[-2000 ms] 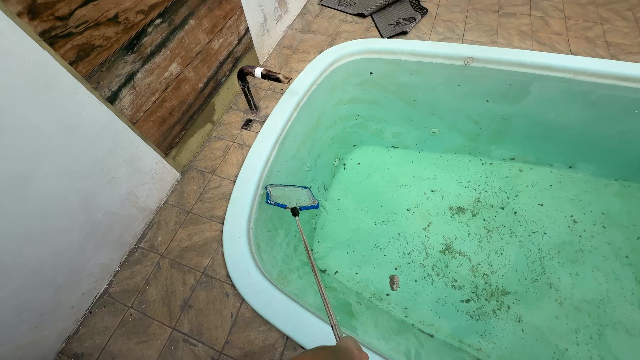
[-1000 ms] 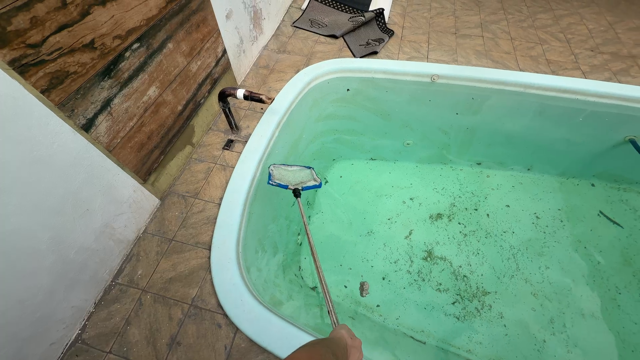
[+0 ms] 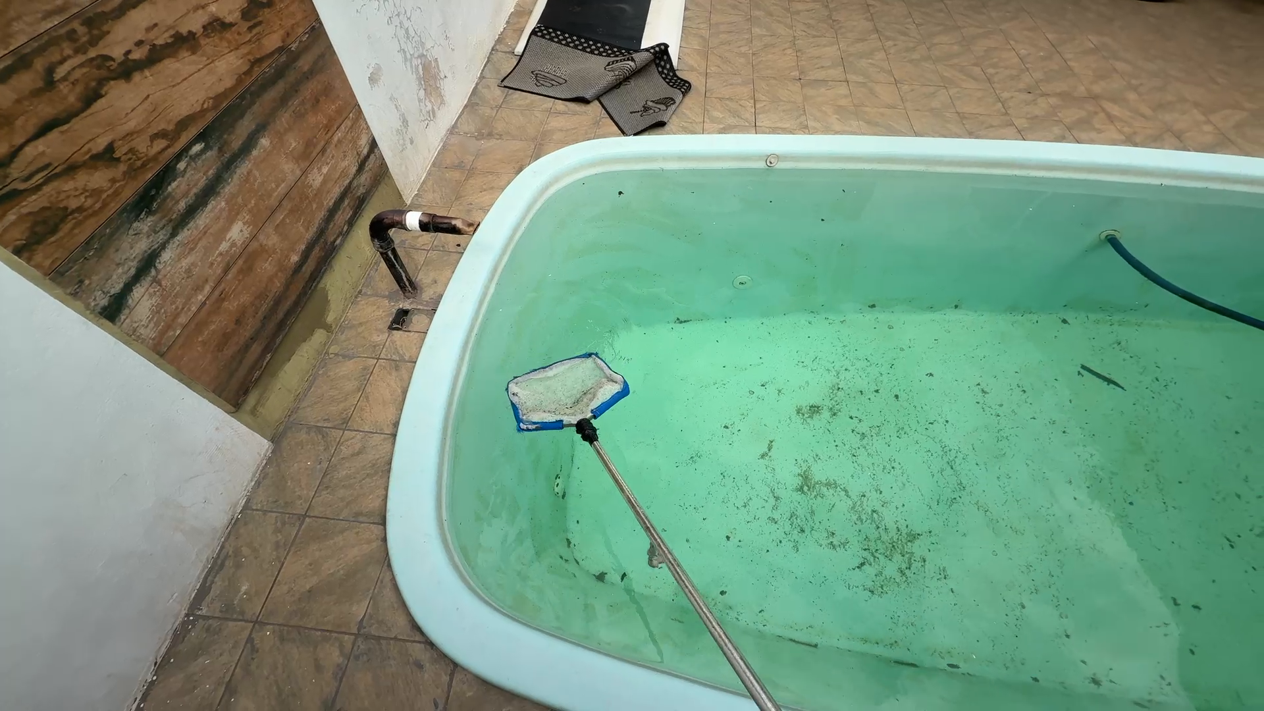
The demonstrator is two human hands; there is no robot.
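Note:
A pool skimmer net (image 3: 568, 392) with a blue frame and pale mesh is over the left end of a pool (image 3: 423, 464) of green water. Whether the net touches the water I cannot tell. Its metal pole (image 3: 681, 573) runs down and right across the near rim and leaves the view at the bottom edge. Neither of my hands is in view, so the grip on the pole is hidden. Dark debris (image 3: 859, 513) lies scattered over the pool's pale floor. A dark blue hose (image 3: 1175, 286) reaches from a fitting in the far wall.
Brown tiles (image 3: 316, 573) surround the pool. A dark bent pipe (image 3: 405, 232) stands beside its left rim. White walls (image 3: 109, 474) and a wood-look panel (image 3: 188, 168) border the left. A folded patterned mat (image 3: 612, 79) lies beyond the far rim.
The hand that was on the pole at the bottom edge has gone out of view. More of the hose shows at the right as the view has shifted.

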